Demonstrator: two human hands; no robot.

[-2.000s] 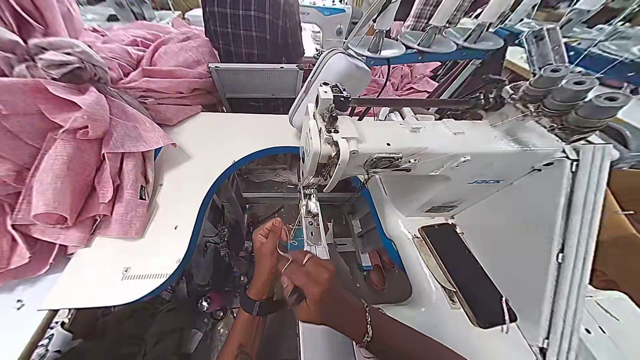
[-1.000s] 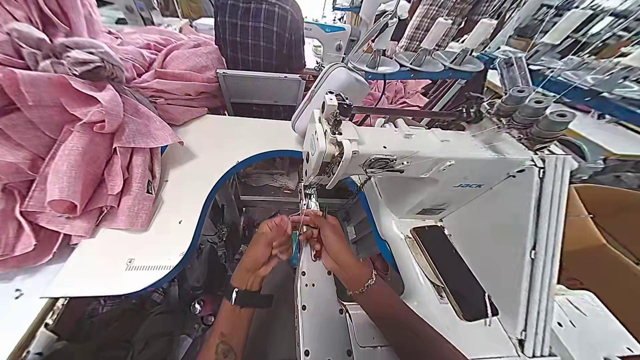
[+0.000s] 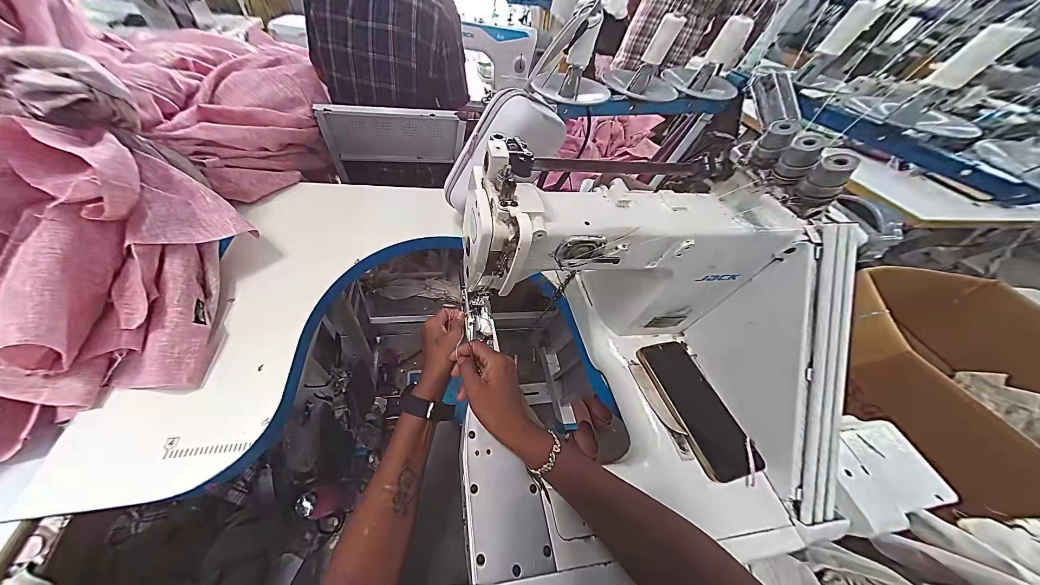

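A white Jack feed-off-the-arm sewing machine (image 3: pixel 650 244) stands before me. My left hand (image 3: pixel 441 340), with a dark band at its wrist, is raised just left of the needle area (image 3: pixel 479 313), fingertips pinched together. Close below and to the right, my right hand (image 3: pixel 491 382) is also pinched, over the narrow arm bed (image 3: pixel 508 504). A thin pale strand, seemingly thread, shows faintly between the fingertips; which hand grips it is hard to tell.
Pink fabric (image 3: pixel 154 244) is heaped on the white tabletop (image 3: pixel 268 301) at left. A smartphone (image 3: pixel 699 410) lies right of the arm bed. Thread cones (image 3: pixel 727 41) stand behind, a cardboard box (image 3: pixel 934 382) is at far right, and a person in a checked shirt (image 3: pixel 386 53) sits beyond.
One second ago my hands were close together at the arm bed; now the left is higher and left of the right, with fingertips apart from the other hand's.
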